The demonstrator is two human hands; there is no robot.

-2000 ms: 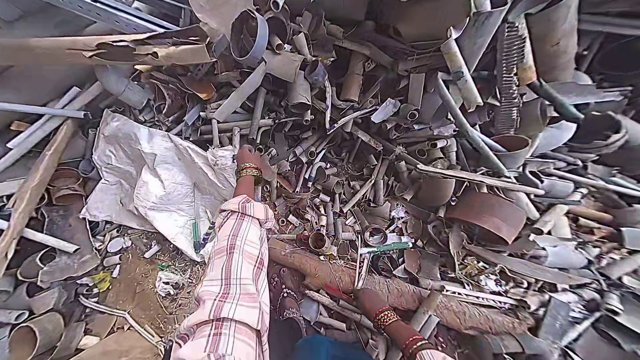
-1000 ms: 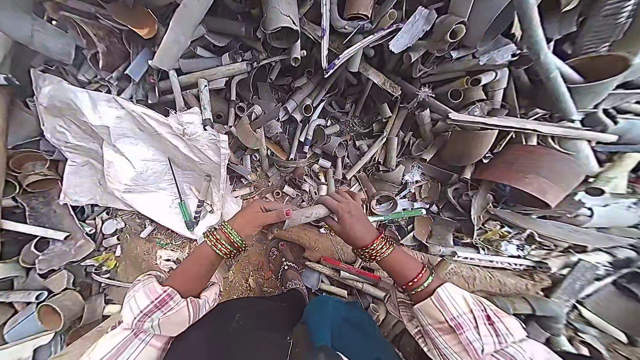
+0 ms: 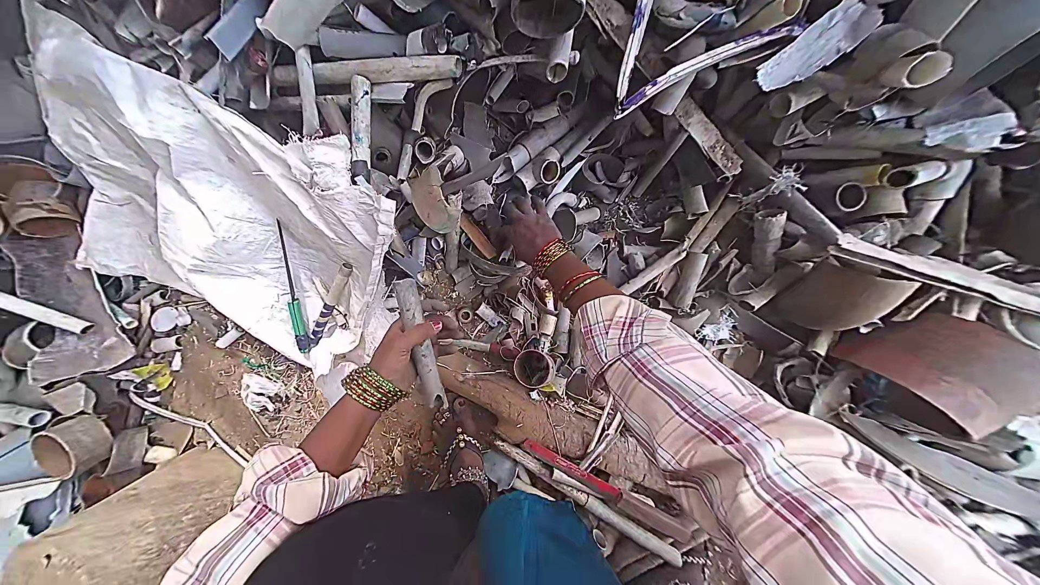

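Note:
My left hand (image 3: 406, 351) grips a short grey length of plastic pipe (image 3: 419, 345), held upright over the dirt just above my foot. My right hand (image 3: 528, 230) reaches forward into the heap of scrap pipe, its fingertips among dark pieces; whether it grips one is hidden. A brownish curved pipe shard (image 3: 433, 201) lies left of those fingers. Left of my left hand, a green-handled screwdriver (image 3: 297, 318) rests on a white woven sack (image 3: 187, 171). Below my right wrist, a short round pipe end (image 3: 534, 367) sits by a wooden log (image 3: 496, 398).
Scrap pipes and curved shards are heaped ahead and to the right, with a large reddish-brown curved piece (image 3: 942, 361) at the right. A red strip-like object (image 3: 571, 470) lies beside thin pipes near my knees. More pipe rings (image 3: 71, 447) lie at lower left.
My right hand has left the pipe piece, which both hands were at one second ago, and has moved forward into the heap. My left hand still holds the piece.

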